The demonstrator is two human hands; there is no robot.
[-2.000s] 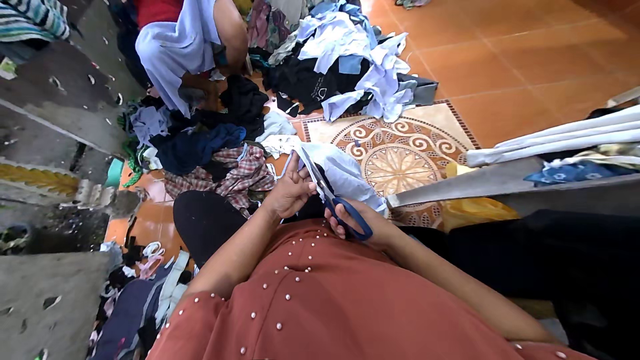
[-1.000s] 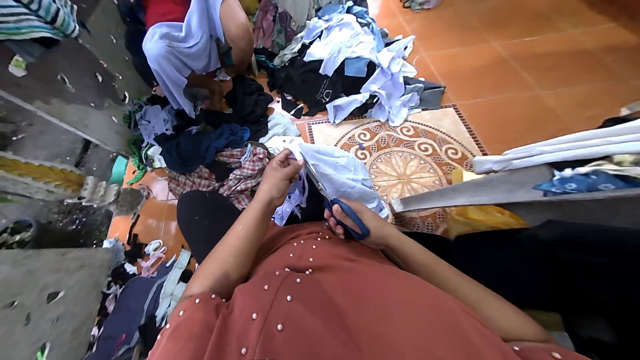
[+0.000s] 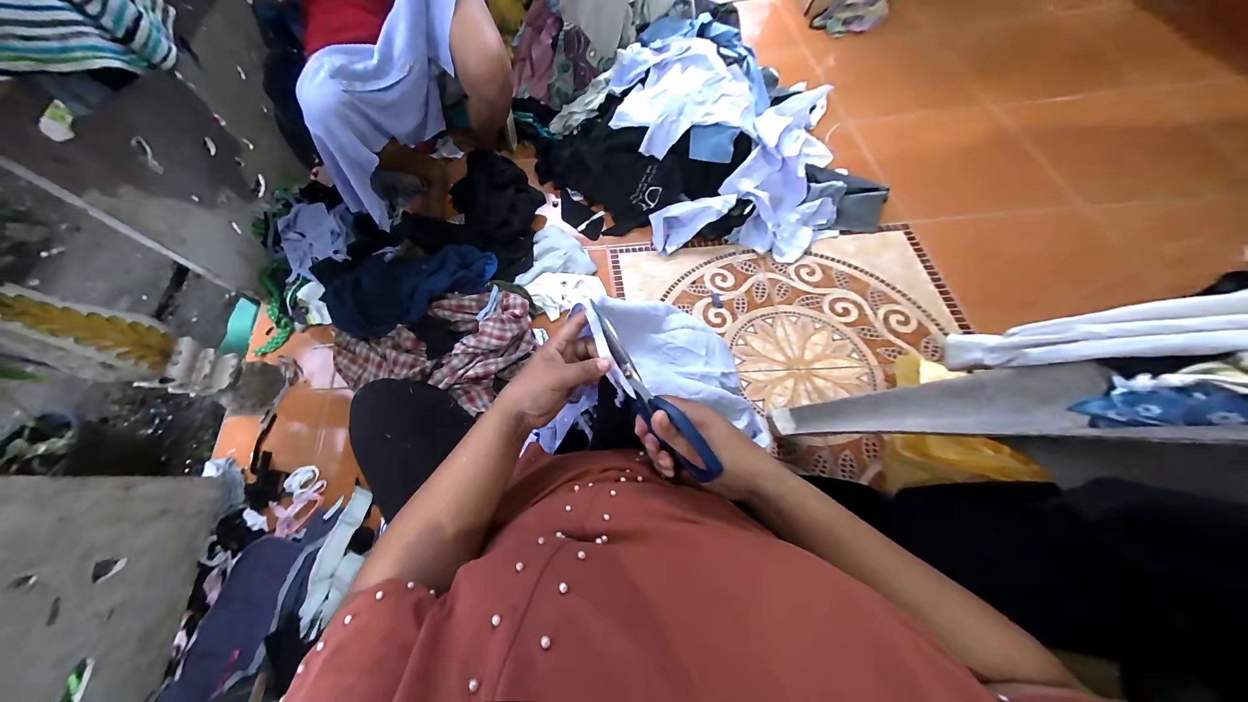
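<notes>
My right hand (image 3: pixel 697 444) grips the dark blue handles of a pair of scissors (image 3: pixel 634 375), whose metal blades point up and left along the edge of a pale blue-white cloth (image 3: pixel 673 341). My left hand (image 3: pixel 558 375) holds the edge of that cloth beside the blade tips, fingers pinched on it. The cloth hangs over my lap and spreads toward the patterned floor tile. How far the blades are apart is hard to tell.
Beyond the cloth lie a red checked cloth (image 3: pixel 487 341), dark garments (image 3: pixel 409 288) and a heap of white and blue cloths (image 3: pixel 692 97). Another person sits at upper left, with light blue fabric (image 3: pixel 375 88) over a leg. A grey ledge (image 3: pixel 926 398) is at right; scraps (image 3: pixel 253 585) lie lower left.
Over these frames my left hand has shifted on the cloth's edge and is now beside the scissor blades. My right hand keeps hold of the scissors.
</notes>
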